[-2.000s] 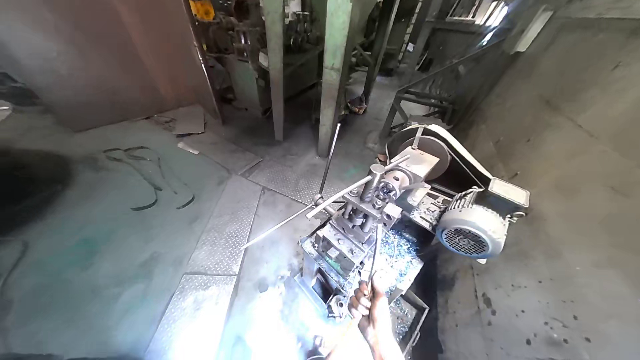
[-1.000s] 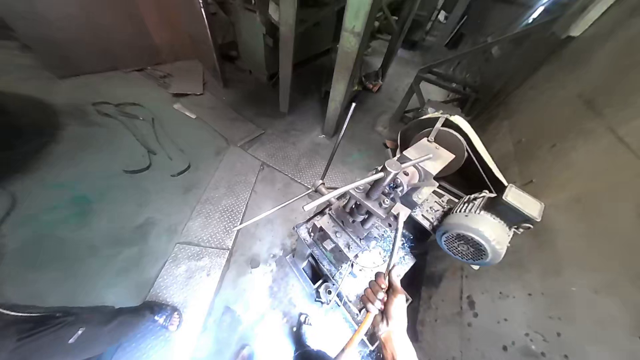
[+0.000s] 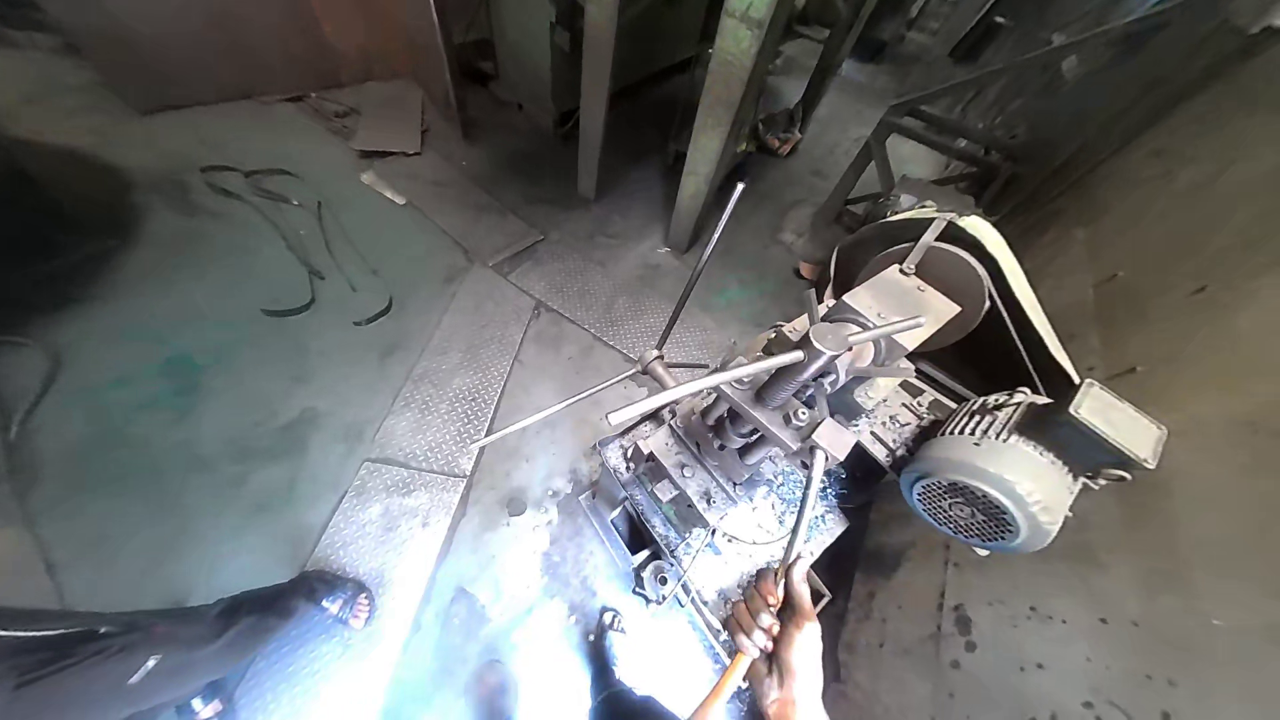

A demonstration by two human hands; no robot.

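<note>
My right hand (image 3: 775,635) is closed around a long tool with a metal shaft (image 3: 805,505) and an orange-brown lower handle (image 3: 722,685). The shaft rises to a square metal block (image 3: 832,440) beside the machine; whether block and shaft are one piece I cannot tell. The machine has an upright threaded screw (image 3: 795,378) with a long crossbar handle (image 3: 705,388). Below it, shiny metal chips (image 3: 785,505) cover the bed. A second set of spoke handles (image 3: 652,362) stands out on the left. My left hand is out of view.
An electric motor (image 3: 985,490) and a belt wheel (image 3: 945,290) adjoin the machine at right. Tread plates (image 3: 455,385) and bent strips (image 3: 290,240) lie on the floor. A person's trousered leg (image 3: 180,645) enters at lower left; a dark-shod foot (image 3: 612,622) shows near the machine. Steel posts (image 3: 720,120) stand behind.
The tool's orange-brown handle shows more plainly than two seconds ago. A trousered leg has come in at lower left since the first frame. The view has shifted somewhat.
</note>
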